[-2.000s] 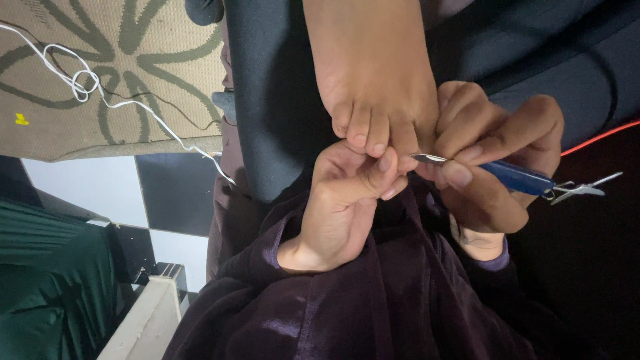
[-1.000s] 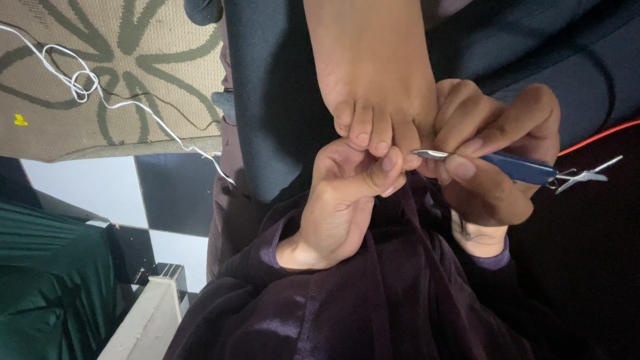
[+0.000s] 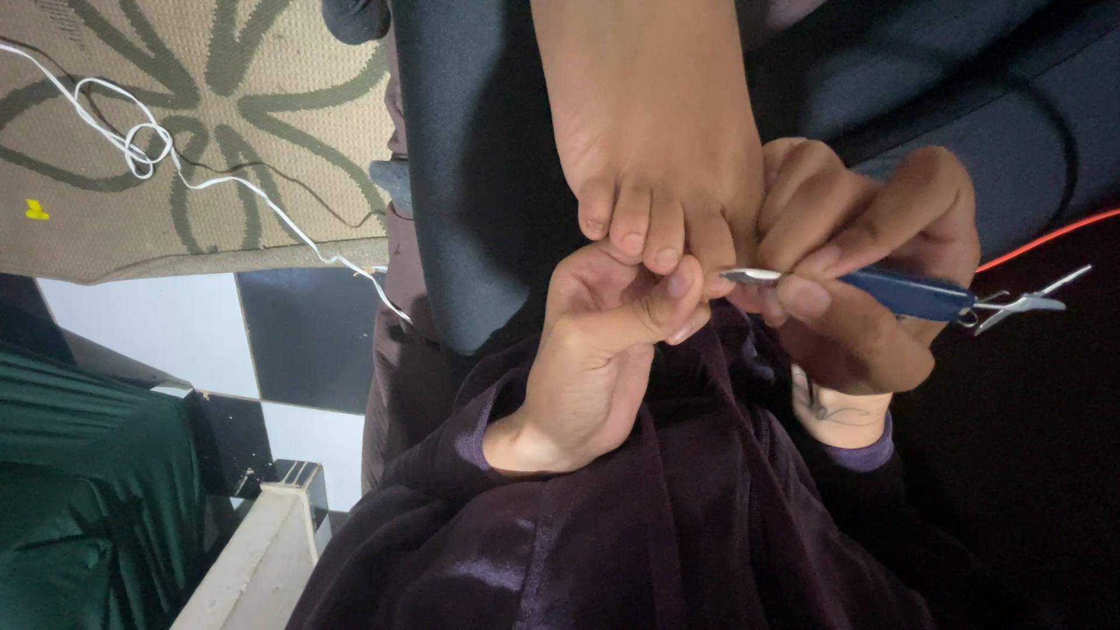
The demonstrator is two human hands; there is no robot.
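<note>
A bare foot (image 3: 656, 114) comes down from the top middle, its toes toward me. My left hand (image 3: 604, 341) grips the toes from below, thumb and fingers around the tip of one toe. My right hand (image 3: 857, 271) holds a multi-tool with a blue handle (image 3: 910, 293) between thumb and fingers. The tool's short metal blade (image 3: 751, 276) points left, its tip at the nail of the toe beside my left fingertips. Small metal implements (image 3: 1028, 308) stick out from the handle's right end. Some fingers of my right hand are partly hidden behind the tool and the foot.
Dark fabric (image 3: 472, 175) lies under and around the foot. At the left are a patterned rug (image 3: 289, 114) with a looped white cable (image 3: 262, 192), black and white floor tiles (image 3: 140, 324), green cloth (image 3: 96, 472) and a pale beam-like piece (image 3: 254, 560). An orange cord (image 3: 1050, 236) runs at the right.
</note>
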